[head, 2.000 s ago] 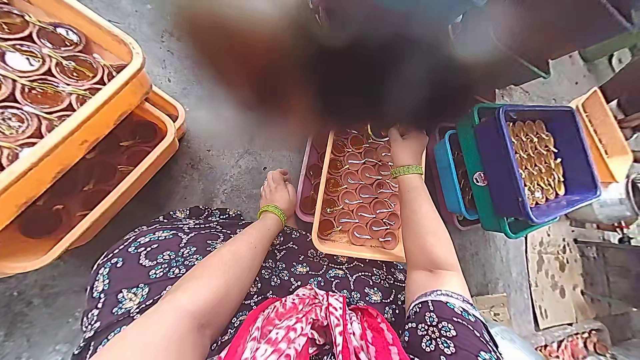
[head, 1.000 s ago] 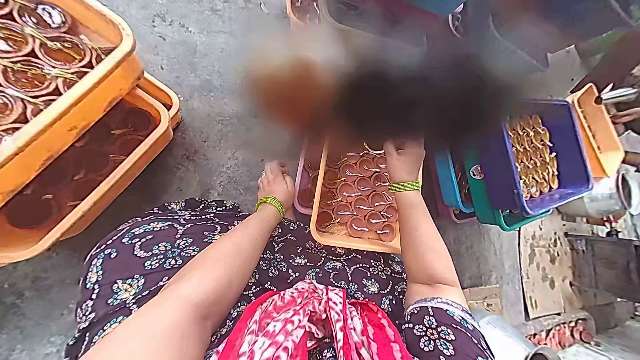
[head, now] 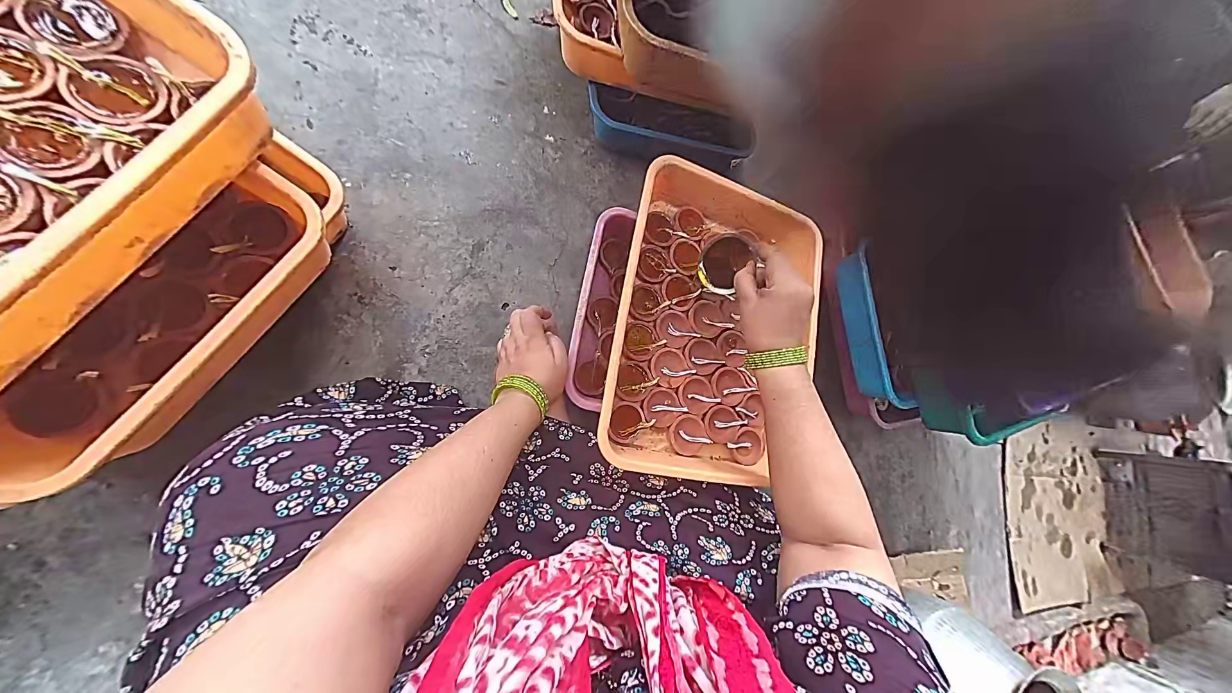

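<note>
My right hand [head: 773,300] grips a small round metal cup [head: 728,262] with dark liquid, above an orange plastic tray [head: 688,466]. Rows of small clay lamps [head: 695,393] with wicks fill the tray. Lamps on its left side look filled and darker; those at the lower middle and right look dry, with white wicks. My left hand [head: 531,356] rests by my knee, left of the tray, fingers loosely curled; nothing shows in it. Under the orange tray's left side lies a pink tray [head: 580,371] holding more lamps.
Stacked orange trays [head: 183,207] of filled clay lamps stand at left. Beyond my tray are more orange trays [head: 589,58] on a blue one [head: 664,135]. Blue [head: 866,327] and green [head: 1011,423] trays stand at right. A blurred dark shape covers the upper right.
The blurred shape has moved right, uncovering the upper part of the tray. The metal cup in my right hand now shows clearly. My left hand stays beside the tray.
</note>
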